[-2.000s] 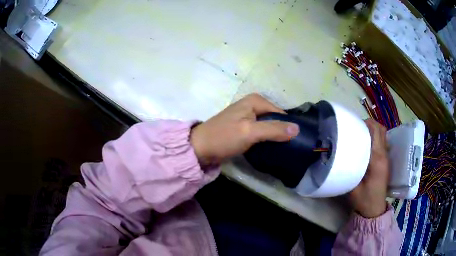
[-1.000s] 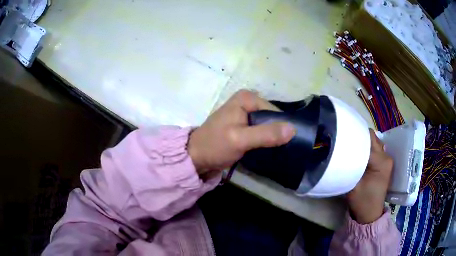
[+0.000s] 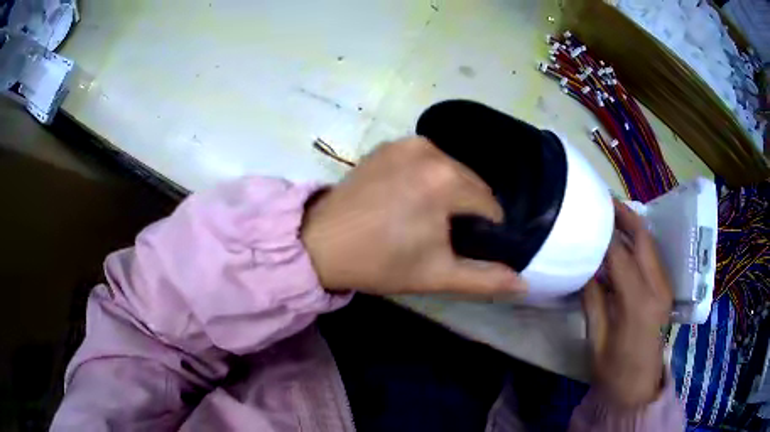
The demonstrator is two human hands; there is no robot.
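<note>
A black head shell (image 3: 498, 156) sits in a white cup (image 3: 578, 219), tilted up and left, above the table's front edge. The cup joins a white bracket whose box plate (image 3: 694, 249) shows at the right. My left hand (image 3: 405, 224) grips the black shell, thumb along the cup's rim. My right hand (image 3: 629, 308) is around the bracket side behind the cup; its fingertips are partly hidden and slightly blurred. Thin wire ends (image 3: 333, 153) stick out beyond my left hand.
A wire harness bundle (image 3: 625, 126) with white plugs lies at the right, beside a brown parts box (image 3: 667, 105) of white parts. More harnesses (image 3: 743, 253) lie on a blue-and-white sheet (image 3: 702, 363). White brackets (image 3: 40, 76) lie at the far left table corner.
The black shell has turned within the cup and its rounded end now points up and left. The opening with wires is out of sight. My left hand has shifted on the shell, and wire ends now show.
</note>
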